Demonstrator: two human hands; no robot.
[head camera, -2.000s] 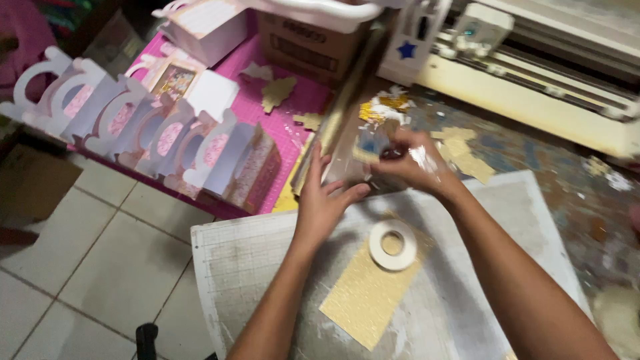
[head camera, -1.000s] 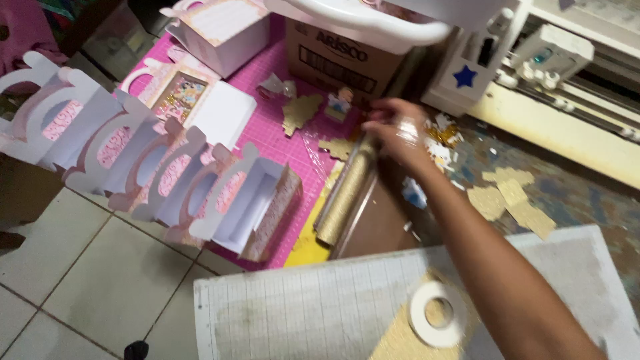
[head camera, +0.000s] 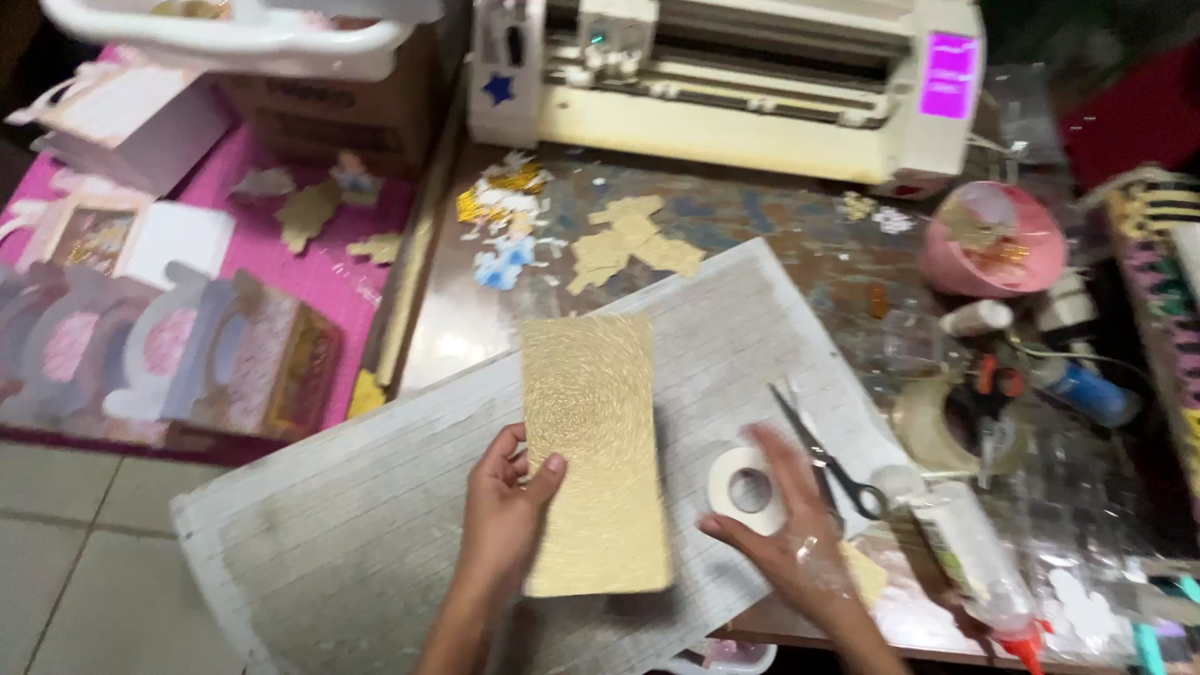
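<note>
My left hand holds a rectangular sheet of gold textured paper by its left edge, above a worn grey cutting mat. At the roll of white tape, my right hand is blurred, thumb and fingers spread around its right side; whether it touches the roll I cannot tell. Scissors with black handles lie just right of that hand. Beyond the mat are gold paper cutouts and a small blue-and-white figure cutout.
A white cutting machine stands at the back. Pink-and-white paper boxes fill the left side on a pink board. To the right are a pink bowl, a clear tape roll, orange-handled scissors and a glue bottle.
The gold sheet, earlier on the mat under the tape roll, is now raised in my left hand. My right hand has come from the paper roll beside the pink board to the tape roll. The view swung right.
</note>
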